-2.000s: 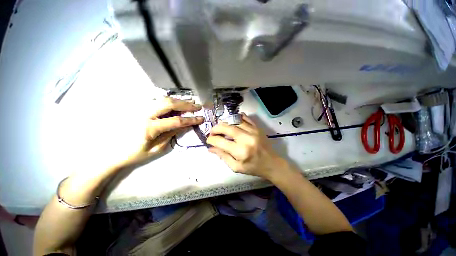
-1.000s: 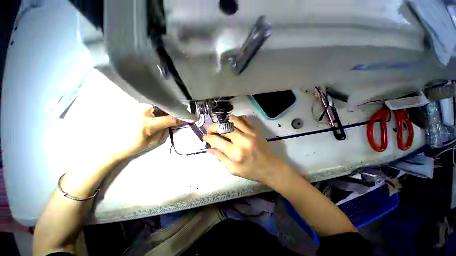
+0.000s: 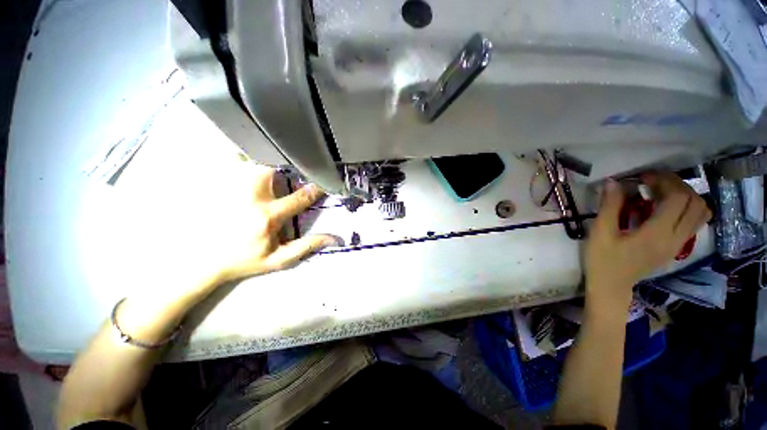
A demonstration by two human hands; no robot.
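My left hand (image 3: pixel 252 227) lies on the sewing machine bed with thumb and fingers apart, left of the presser foot (image 3: pixel 357 189). A dark narrow edge shows between its fingers; glare hides any cloth there. My right hand (image 3: pixel 652 222) is over the red-handled scissors (image 3: pixel 686 249) at the right of the bed, fingers curled. Parts of the red loops show between and below the fingers; whether it grips them cannot be told. The large off-white machine head (image 3: pixel 538 92) spans the top.
A teal-edged phone (image 3: pixel 471 175), a small round metal disc (image 3: pixel 505 208) and a thin metal and black tool (image 3: pixel 565 197) lie on the bed. Pale strips (image 3: pixel 139 134) lie at left. A blue basket (image 3: pixel 526 369) of scraps and beige-grey cloth (image 3: pixel 307 386) are below the table edge.
My right hand has left the needle area and moved right to the scissors. My left hand has stayed by the presser foot, with its thumb and fingers now spread. The grey piece between the hands no longer shows.
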